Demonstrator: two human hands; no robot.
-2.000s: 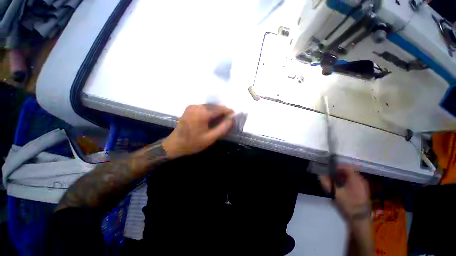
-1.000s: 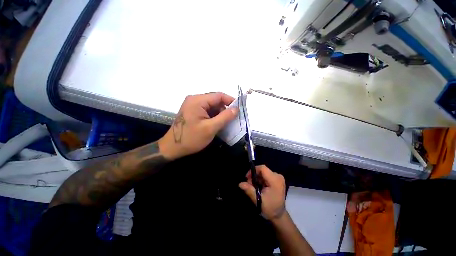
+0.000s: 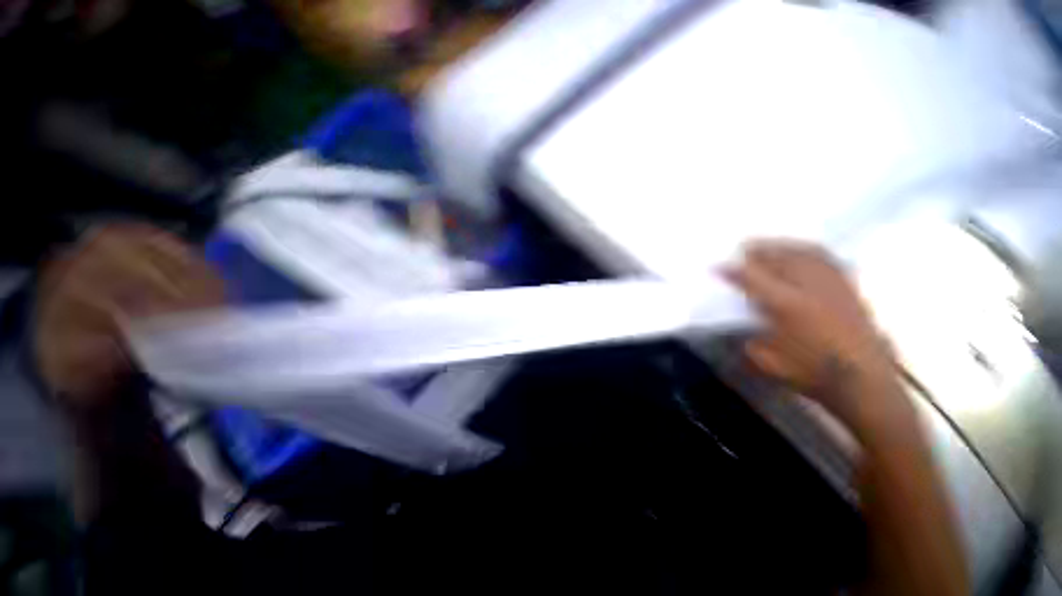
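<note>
A long white band point(image 3: 501, 320) is stretched almost level across the view, above my black-clothed lap. My left hand point(image 3: 122, 309) is at its left end, strongly blurred, with the band's end at its fingers. My right hand point(image 3: 804, 314) grips the band's right end near the table's front edge. Below the band another white strip slants down to the right. The whole frame is blurred by motion, and no shears can be made out.
Loose white bands point(image 3: 338, 239) lie at the blue crate point(image 3: 379, 122), left of the table. The white table point(image 3: 722, 140) with its rounded corner is at the upper right, overexposed. The machine cannot be made out clearly.
The view has swung left toward the crate. The shears are gone from my right hand, which now holds the band's end. My left hand has moved far left, and the band is stretched out.
</note>
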